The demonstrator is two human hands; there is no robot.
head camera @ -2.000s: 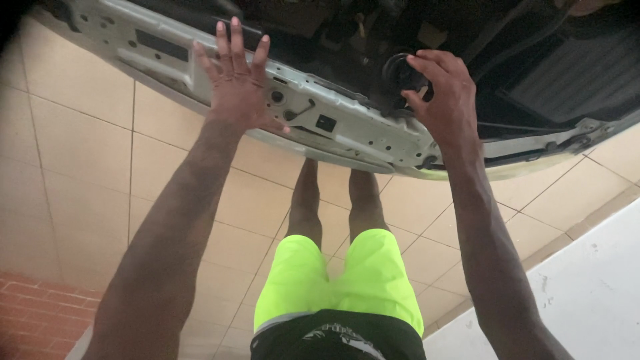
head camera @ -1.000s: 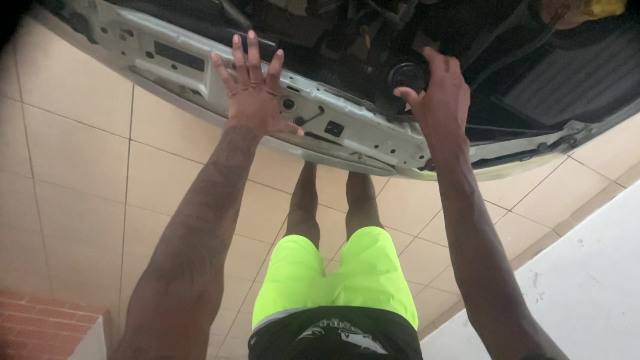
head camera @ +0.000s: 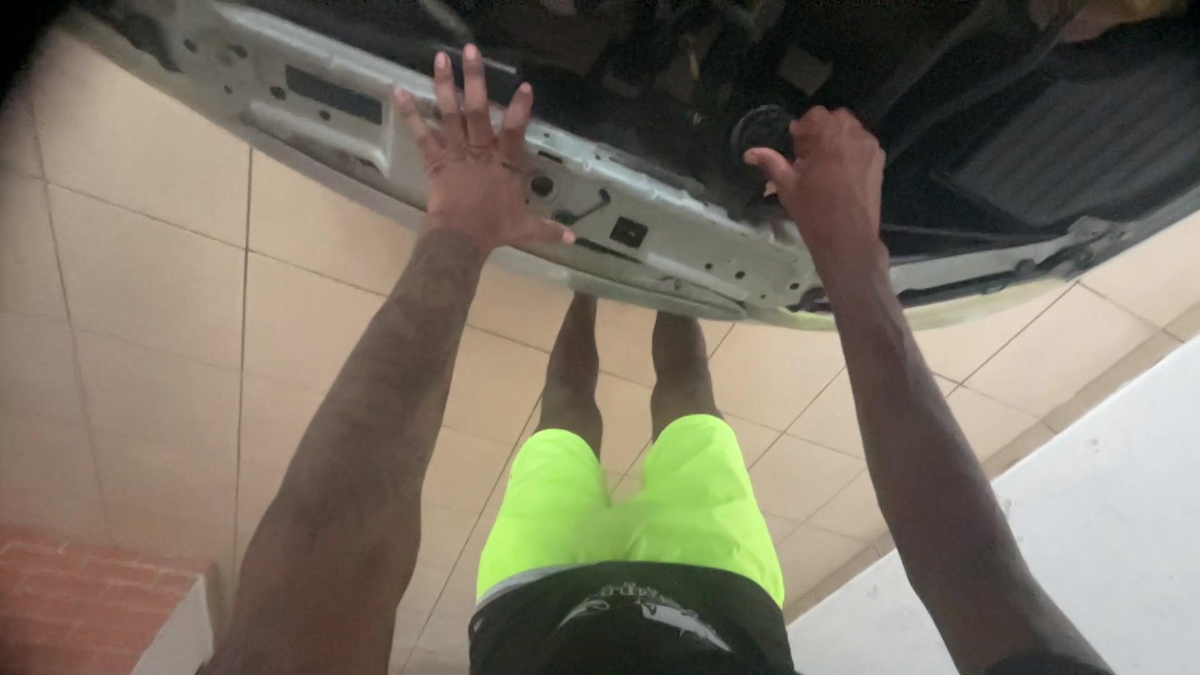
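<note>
Across the top runs the metal front crossmember of a car [head camera: 694, 234], with the dark engine bay behind it. My left hand [head camera: 478, 178] lies on the crossmember, fingers spread, holding nothing. At the edge of a round black cap or ring [head camera: 761, 131] in the engine bay is my right hand [head camera: 830, 169], thumb out to the left and fingers bent. Whether its fingers touch or grip the round part cannot be told, as the hand hides them.
Light floor tiles [head camera: 150, 309] lie below the car's front edge, where my legs stand. A white wall or panel [head camera: 1116, 506] is at the lower right, and red brickwork [head camera: 84, 600] at the lower left. Something yellowish [head camera: 1116, 14] shows at the top right.
My right hand has turned and its fingers have curled in, where two seconds ago they arched around the round black part. My left hand stays spread on the crossmember.
</note>
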